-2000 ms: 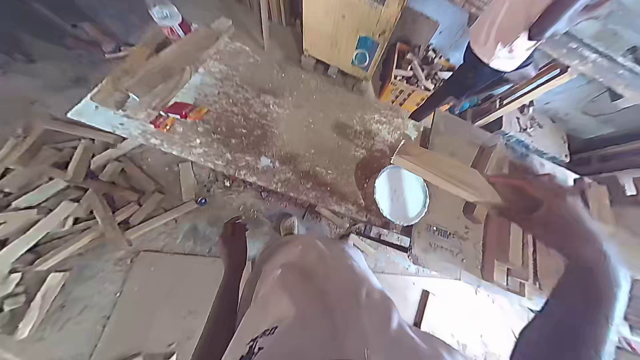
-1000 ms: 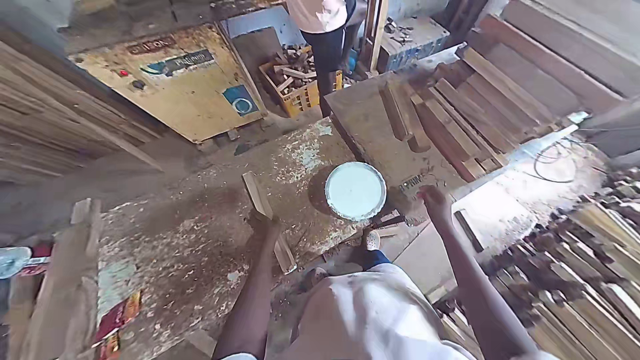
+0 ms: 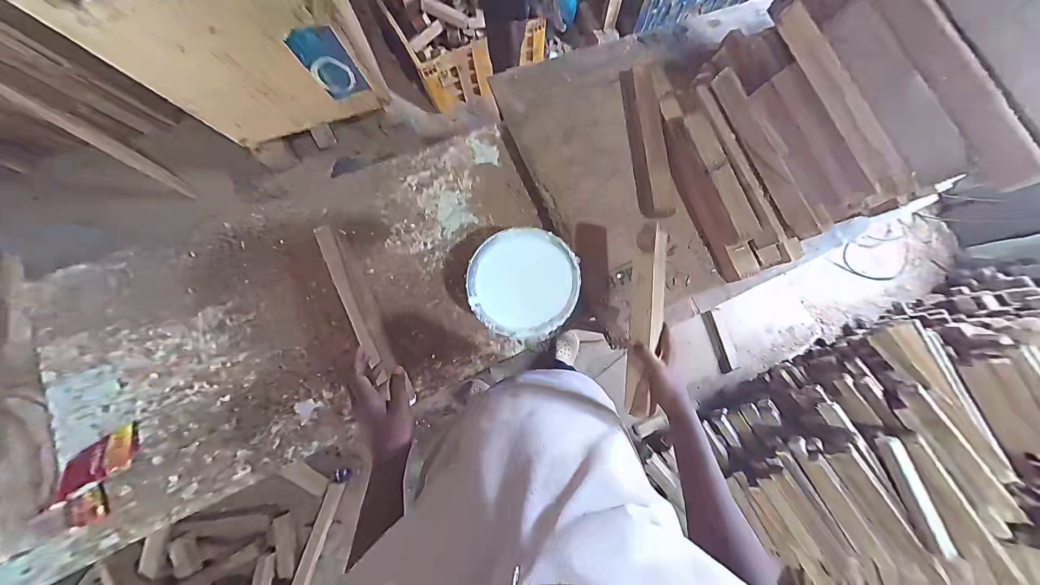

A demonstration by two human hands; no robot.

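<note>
My left hand [image 3: 383, 410] is at the lower end of a wooden strip [image 3: 349, 292] over the stained workbench [image 3: 268, 325]; the fingers are around or against that end, and the grip is partly hidden. In my right hand [image 3: 662, 374] is another wooden piece [image 3: 646, 313], held near its lower end and pointing away from me. Between the two pieces stands a round tub of white substance [image 3: 524, 283], at the bench's near edge. Beyond my right hand, several wooden pieces [image 3: 756, 162] lie side by side on a brown board [image 3: 561, 114].
Stacked wooden strips [image 3: 861, 439] fill the lower right. Offcuts [image 3: 227, 544] lie below the bench at lower left. Red and yellow packets [image 3: 101, 467] rest on the bench's left part. A yellow crate [image 3: 463, 73] with wood scraps and a pale wooden cabinet [image 3: 203, 65] stand beyond.
The view has turned and come closer to the bench. My right hand, which showed no long piece one second ago, now holds one. My left hand remains at its wooden strip.
</note>
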